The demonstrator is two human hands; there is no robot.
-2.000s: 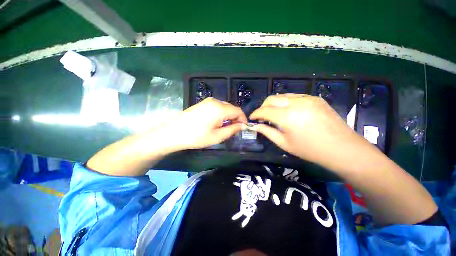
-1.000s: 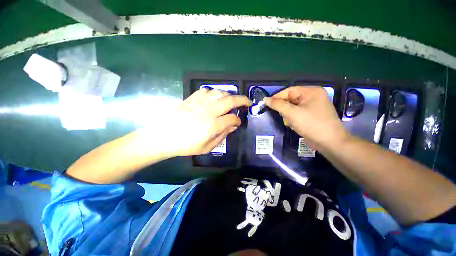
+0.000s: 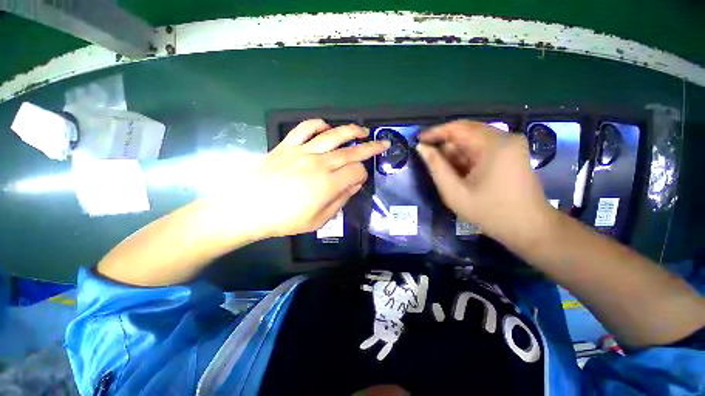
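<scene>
A long black tray (image 3: 473, 114) holds several glossy bluish-dark phones or back covers, one per slot. The second phone from the left (image 3: 402, 189) shows a round black camera patch (image 3: 393, 151) and a white label. My left hand (image 3: 309, 182) lies over the leftmost slot, fingers spread, with a fingertip touching the camera patch. My right hand (image 3: 488, 179) is over the third slot, slightly blurred, thumb and forefinger close together just right of the patch. Whether a small film is between them cannot be told. A shiny streak of clear film (image 3: 380, 207) shows beside the label.
A white container with a dark end (image 3: 45, 130) and whitish sheets (image 3: 116, 186) lie at the left. Clear film pieces lie left of the tray and at its right end (image 3: 663, 166). A white, chipped rail (image 3: 348, 29) runs behind. A white tab (image 3: 583, 182) stands between the right slots.
The white piece at my right fingertips no longer shows clearly. My right hand has moved slightly right of the camera patch. The bright strip below the label is gone from there; my left hand stays.
</scene>
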